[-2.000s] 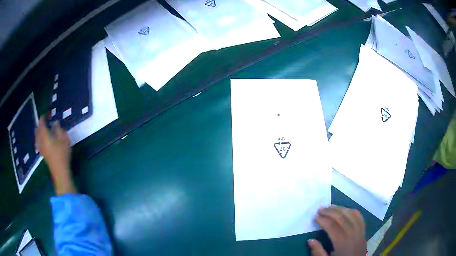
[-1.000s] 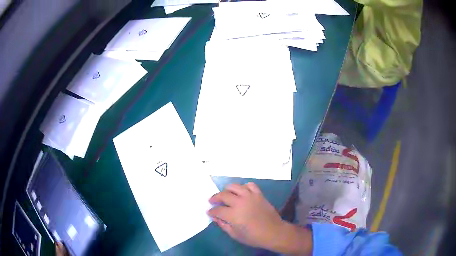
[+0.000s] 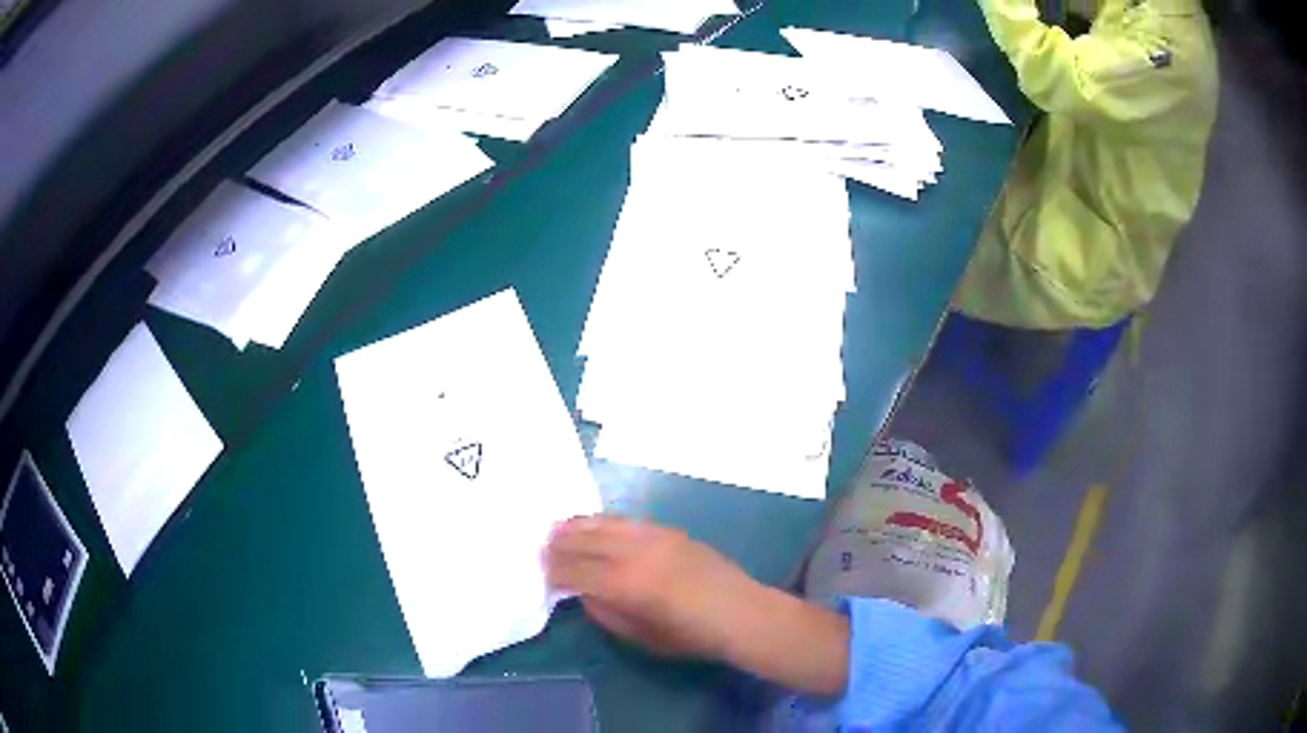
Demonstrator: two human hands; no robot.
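A white protective sleeve (image 3: 459, 494) with a black triangle mark lies on the green bench in front of me. My right hand (image 3: 631, 576) grips its lower right edge, which looks bent there. A dark panel (image 3: 456, 706) with a shiny grey face shows at the bottom edge, just below the sleeve's short end and cut off by the frame. My left hand is not in view. A stack of white sleeves (image 3: 717, 315) lies right of the single sleeve.
Another dark panel (image 3: 36, 561) with white tabs lies at far left, beside a bare white sleeve (image 3: 144, 444). White sleeves (image 3: 366, 172) overlap along the far strip. A person in yellow (image 3: 1097, 172) is at upper right. A white bag with red print (image 3: 917, 541) stands beyond the bench edge.
The large dark panel has left its place at the left and a panel now shows at the bottom edge. A bare white sleeve shows at left. My right hand has shifted slightly left.
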